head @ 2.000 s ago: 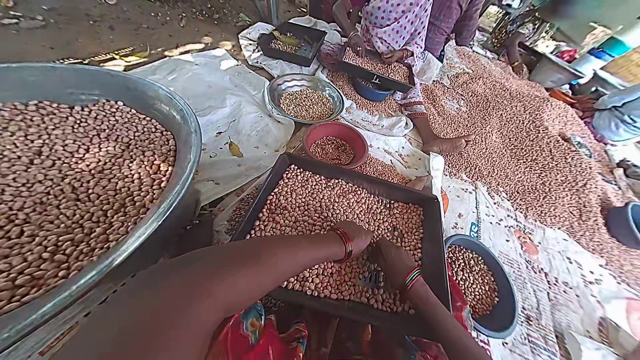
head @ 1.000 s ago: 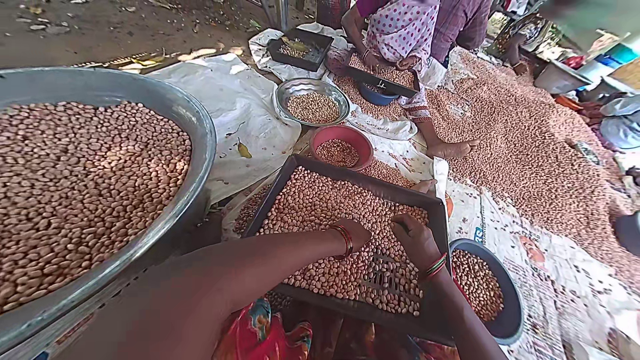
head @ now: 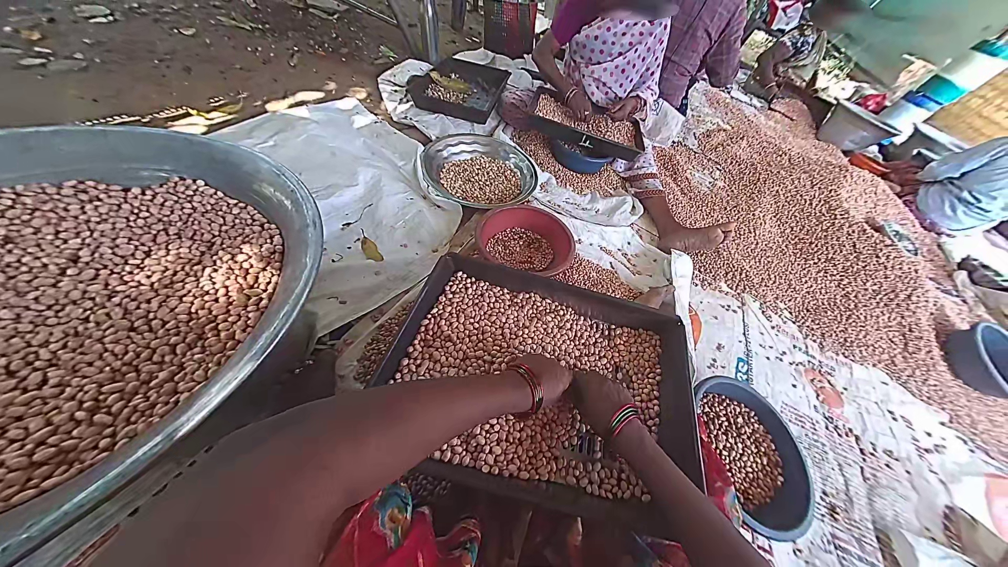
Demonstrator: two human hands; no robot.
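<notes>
A black plastic tray (head: 687, 394) with a slotted bottom rests at my lap, spread with pinkish-brown nuts or seeds (head: 488, 323). My left hand (head: 545, 379), with bangles at the wrist, is on the nuts near the tray's middle. Right beside it, my right hand (head: 600, 400) touches the nuts, its fingers turned down and partly hidden. Whether either hand grips any nuts cannot be seen. Some slots show below my right hand. A large metal tub (head: 303, 228) heaped with the same nuts stands at the left. A grey-blue basin (head: 799, 472) holding nuts is right of the tray.
Beyond the tray stand a red bowl (head: 563, 236) and a steel bowl (head: 433, 161), both with nuts. A co-worker (head: 618, 59) sits behind another black tray (head: 587, 140). A wide heap of nuts (head: 819, 236) covers the right. Another black tray (head: 488, 102) lies farther back.
My hands were apart over the nuts one second ago and are now close together. The slots below my right hand have become less exposed.
</notes>
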